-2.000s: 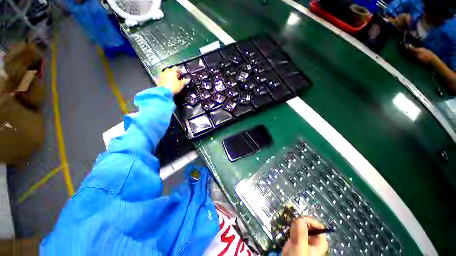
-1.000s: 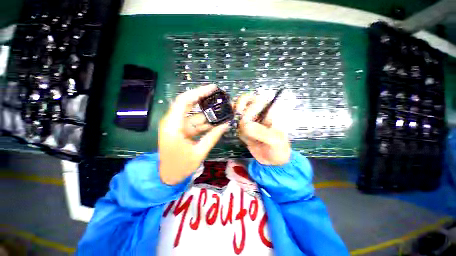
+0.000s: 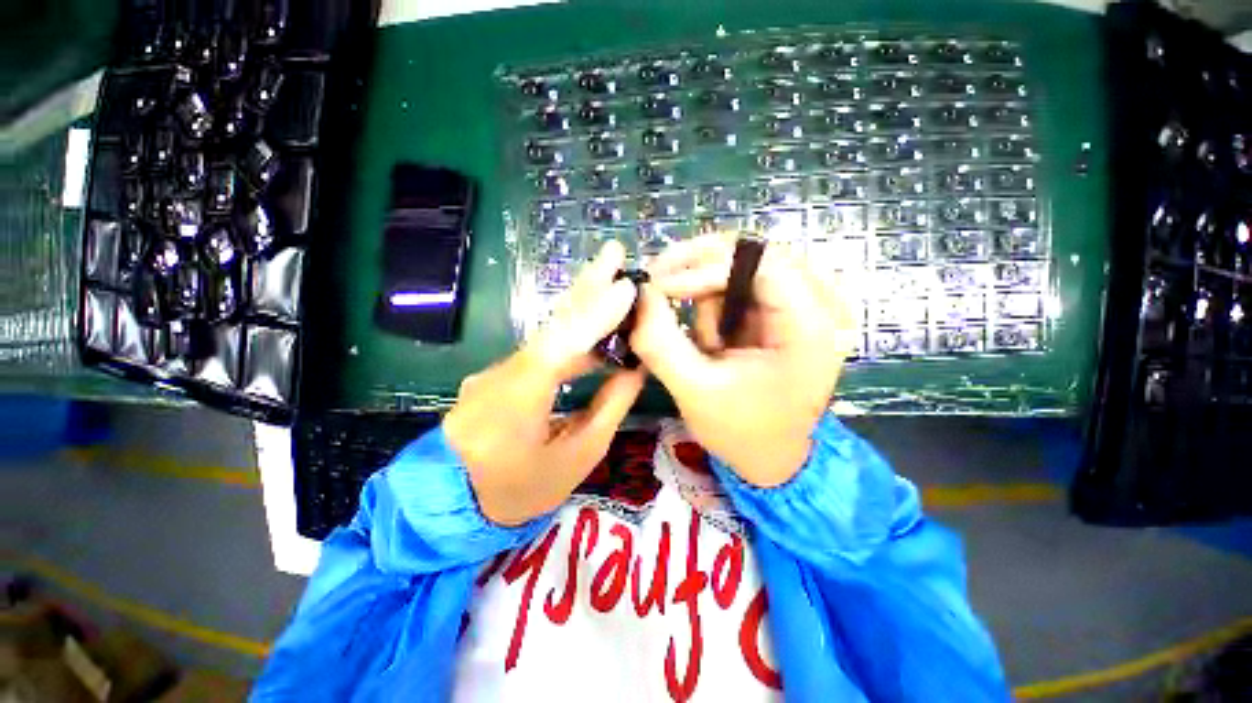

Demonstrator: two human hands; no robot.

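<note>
My left hand (image 3: 542, 398) holds a small black glossy housing (image 3: 621, 341) in front of my chest, above the near edge of the clear tray (image 3: 947, 247). The housing is turned edge-on and partly hidden by fingers. My right hand (image 3: 748, 357) touches it with thumb and fingertips. A dark, thin tool, perhaps tweezers (image 3: 743, 291), is held in my right hand and points up from the fingers. A small dark part (image 3: 633, 278) shows at the fingertips; what it is cannot be told.
A black tray heaped with housings (image 3: 275, 350) lies at left. A flat black phone-like rectangle (image 3: 427, 247) lies between it and the clear tray. Another black tray with units (image 3: 1153, 316) is at right. A lower dark gridded tray (image 3: 343, 474) sits below bench level at left.
My left hand has come back from the left black tray with a housing. Since a second ago the housing has turned from face-up to edge-on, and my right fingers have closed onto it.
</note>
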